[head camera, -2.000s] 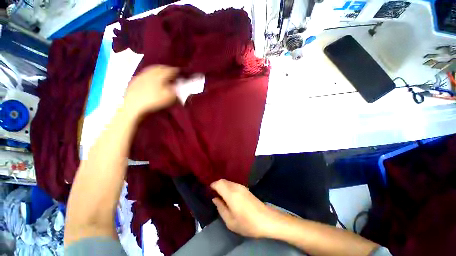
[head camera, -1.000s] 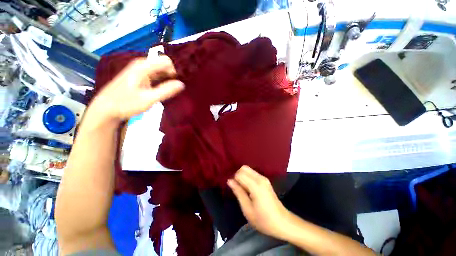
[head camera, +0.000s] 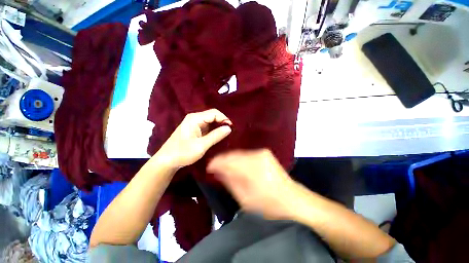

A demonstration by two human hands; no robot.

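The dark red garment piece (head camera: 195, 56) lies on the white sewing table, heaped left of the needle area, and hangs over the front edge. Its puckered section (head camera: 280, 64) reaches the presser foot area, where detail is too small to tell. A small gap in the cloth shows white below. My left hand (head camera: 198, 136) is over the middle of the cloth, thumb and fingertips nearly together; a bit of red shows at the fingertips, and I cannot tell if it grips cloth. My right hand (head camera: 252, 177) is blurred, just right of and below it, over the cloth near the front edge.
Stacked red strips (head camera: 90, 97) hang at the table's left edge. A black phone (head camera: 398, 69) lies on the machine bed, with small scissors (head camera: 455, 104) beside it. Dark red pieces (head camera: 442, 200) fill a blue bin at the right. Pale crumpled cloth (head camera: 59, 228) is lower left.
My left hand has come from the upper left, by the stacked strips, down to the middle of the garment. My right hand has moved slightly up and left. The view has shifted a little.
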